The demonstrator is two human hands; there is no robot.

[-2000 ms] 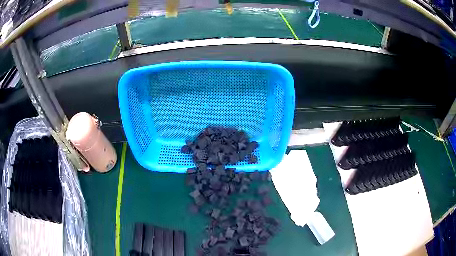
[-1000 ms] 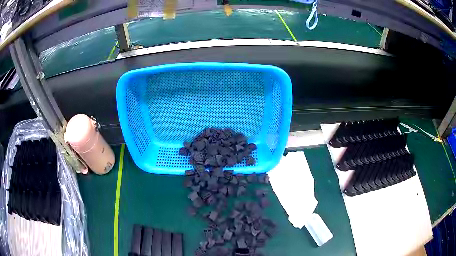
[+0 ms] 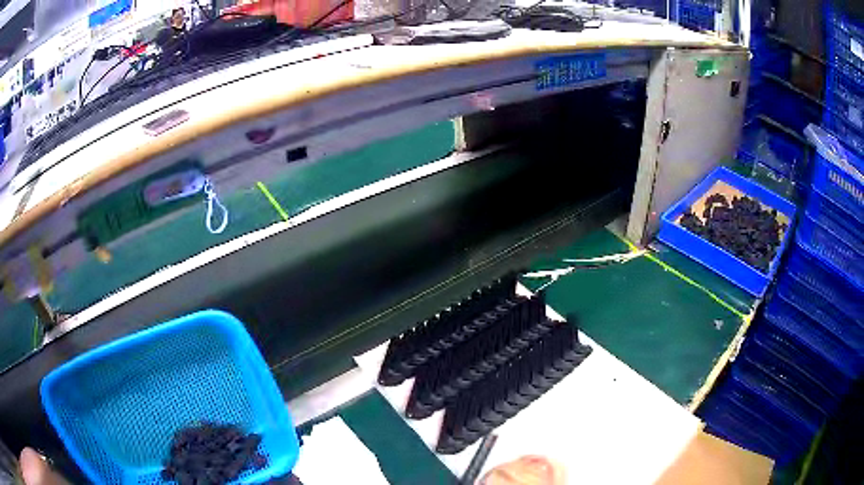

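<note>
My right hand (image 3: 524,471), cut off by the bottom edge, holds a long black part (image 3: 481,458) at the near end of the finished rows. Black assemblies (image 3: 488,365) stand in three slanting rows on the white sheet (image 3: 621,417). A bit of my left hand (image 3: 36,471) shows at the bottom left corner, mostly cut off; what it holds is hidden. The light blue basket (image 3: 256,379) lies at the lower left with a heap of small black pieces (image 3: 213,457) in it.
A white cloth or paper (image 3: 336,455) lies between basket and sheet. A darker blue bin (image 3: 725,265) of loose black parts is at the right, beside stacked blue crates (image 3: 758,379). The shelf (image 3: 379,71) carries cables above. A looped tag (image 3: 216,213) hangs from its edge.
The view has swung to the right. The basket now shows at lower left, the finished rows near the middle, and the blue bin and crates have come into view. Both hands have appeared at the bottom.
</note>
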